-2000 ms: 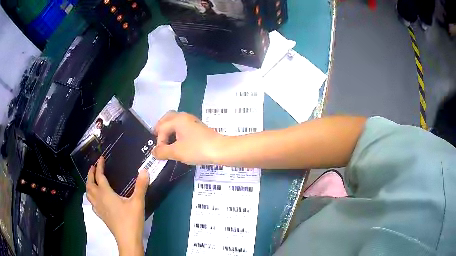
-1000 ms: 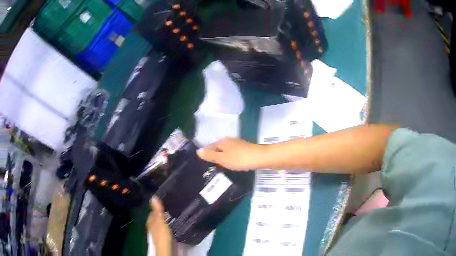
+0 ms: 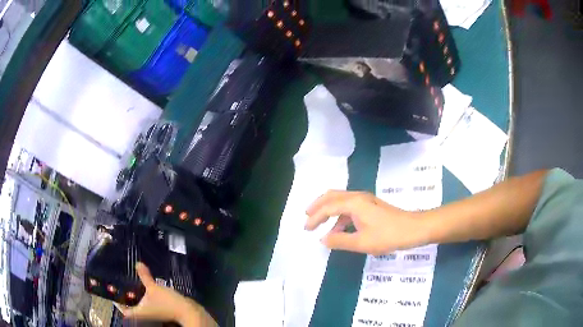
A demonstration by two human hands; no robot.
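My left hand [image 3: 155, 300] holds a black retail box [image 3: 121, 262] at the lower left, with orange round icons on its narrow side facing me. A small white patch shows by its right side. My right hand [image 3: 358, 220] is empty, fingers apart, above the blank white backing paper [image 3: 323, 172]. The label sheet [image 3: 409, 172] with rows of small barcodes lies on the green bench, partly under my right forearm.
Stacked black boxes [image 3: 383, 89] stand at the far side. More black boxes [image 3: 224, 140] stand at the left. Loose white paper [image 3: 476, 144] lies near the right bench edge. Green and blue totes [image 3: 169, 60] and a white panel [image 3: 89, 118] are beyond.
The box has moved left in my left hand, from the bench middle to the lower left. My right hand has let go of it and stays over the backing paper. The view has shifted left.
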